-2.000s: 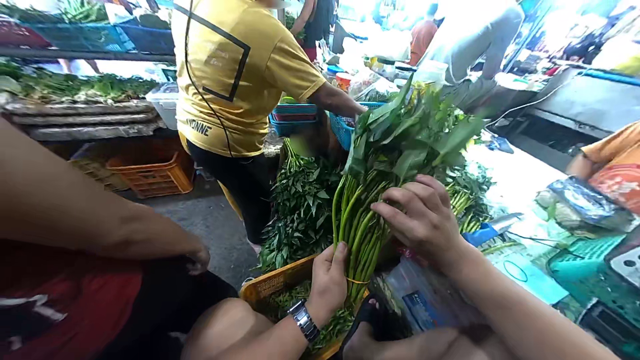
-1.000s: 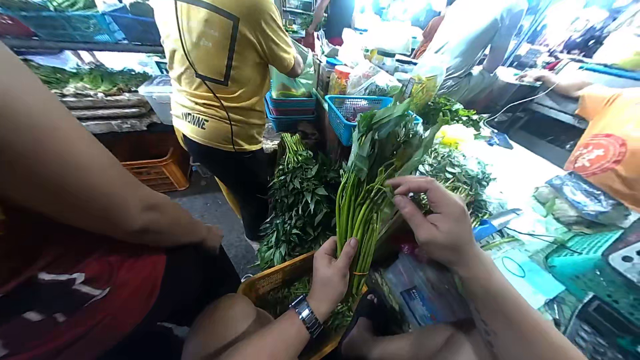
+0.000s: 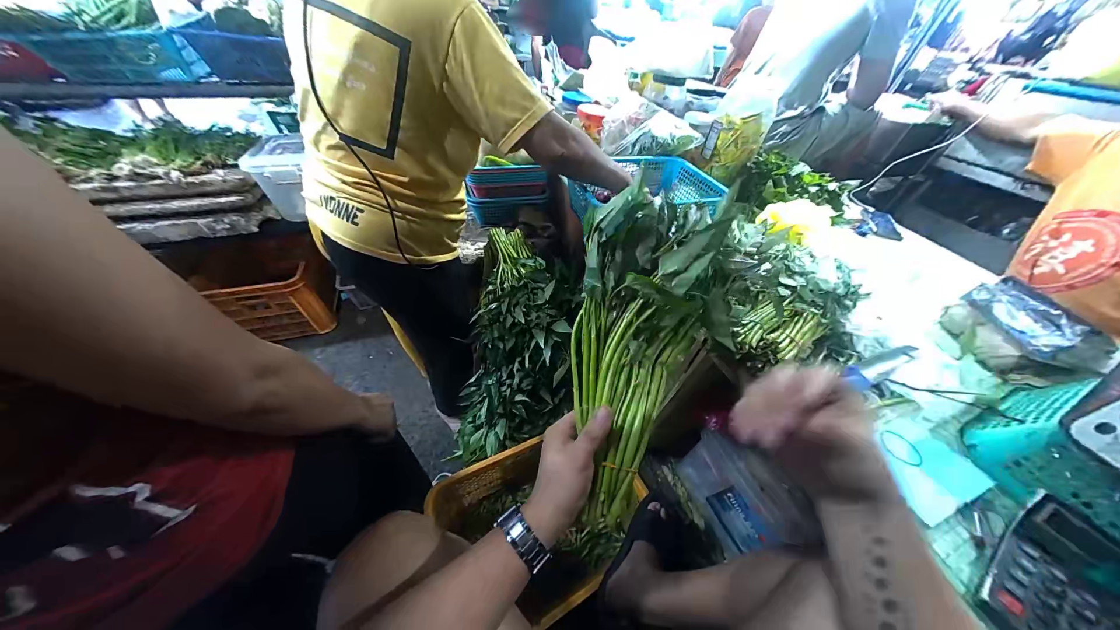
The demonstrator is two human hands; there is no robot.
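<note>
A bundle of long-stemmed leafy greens (image 3: 626,367) stands upright at the centre, leaves up, with a thin band around its lower stems. My left hand (image 3: 573,464), with a metal watch at the wrist, grips those stems from the left. Below it, a yellow plastic crate (image 3: 486,477) holds loose green trimmings. My right hand (image 3: 796,420) is blurred and raised to the right of the bundle, apart from it, above a clear plastic box; its fingers look curled, but whether they hold anything is unclear.
More bunched greens (image 3: 516,350) lie left of the bundle, others (image 3: 779,324) to its right. A person in a yellow shirt (image 3: 394,131) reaches toward a blue basket (image 3: 674,179). Another person's arm (image 3: 175,332) is close on the left. A calculator (image 3: 1050,560) and knife (image 3: 884,359) lie right.
My right hand has left the leaves and stems and moved down to the right. My left hand still grips the bundle. The yellow-shirted person's arm now extends toward the blue basket.
</note>
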